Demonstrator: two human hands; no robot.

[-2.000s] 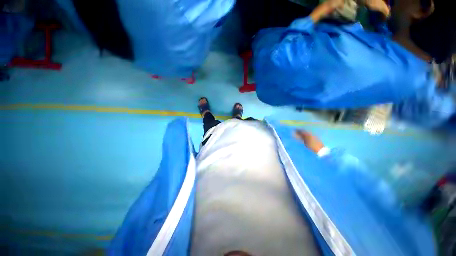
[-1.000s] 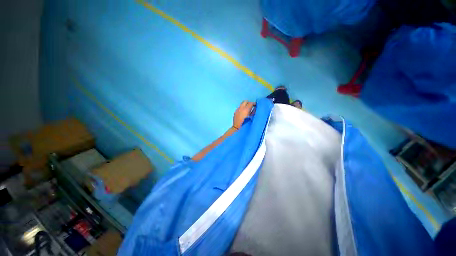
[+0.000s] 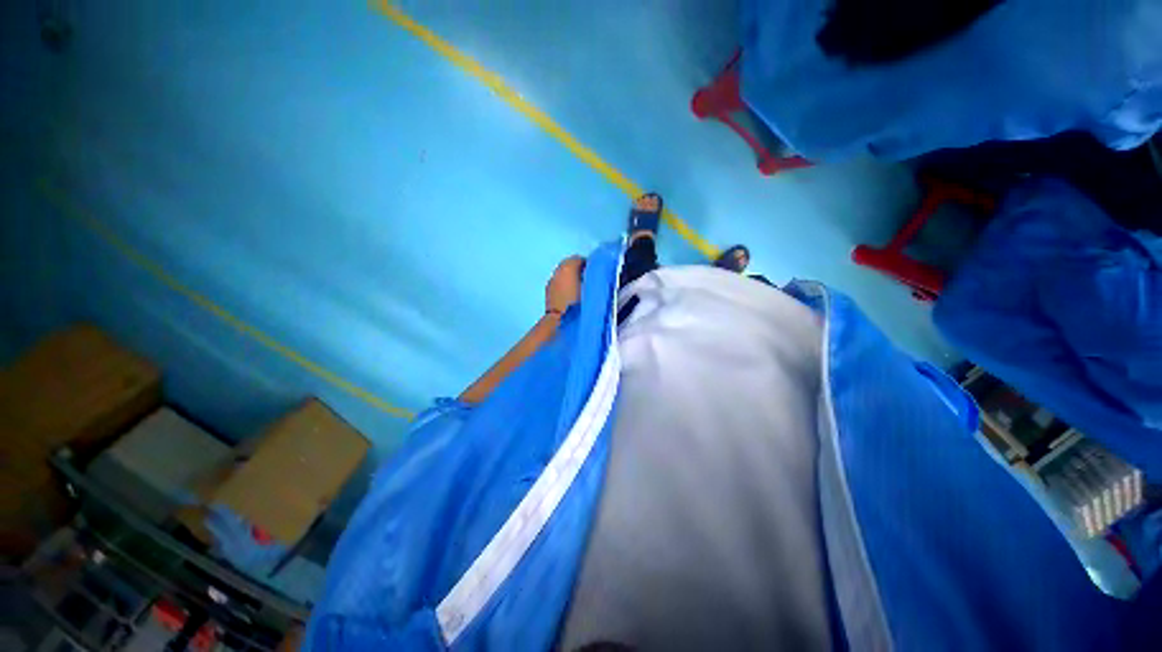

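Note:
My left hand (image 3: 565,285) hangs beside the left edge of my open blue coat (image 3: 510,471), over the floor. Its fingers are partly hidden by the coat. A small dark patch shows at the fingertips, and I cannot tell whether it is a held thing. My right hand is not in view. My pale grey shirt (image 3: 714,446) fills the lower middle. My feet in dark sandals (image 3: 646,217) stand near the yellow floor line (image 3: 548,124). No workpiece or tool can be made out in my hands.
Two people in blue coats (image 3: 1058,268) are at the upper right, with red stools (image 3: 898,265) by them. Open cardboard boxes (image 3: 291,465) stand by a dark-framed cart or bench (image 3: 166,548) at lower left. Metal-looking racks or trays (image 3: 1096,490) are at the right.
The view has turned, bringing boxes in at lower left. My right hand, seen two seconds ago, is gone from view. My left hand has come into view and shifted left since one second ago.

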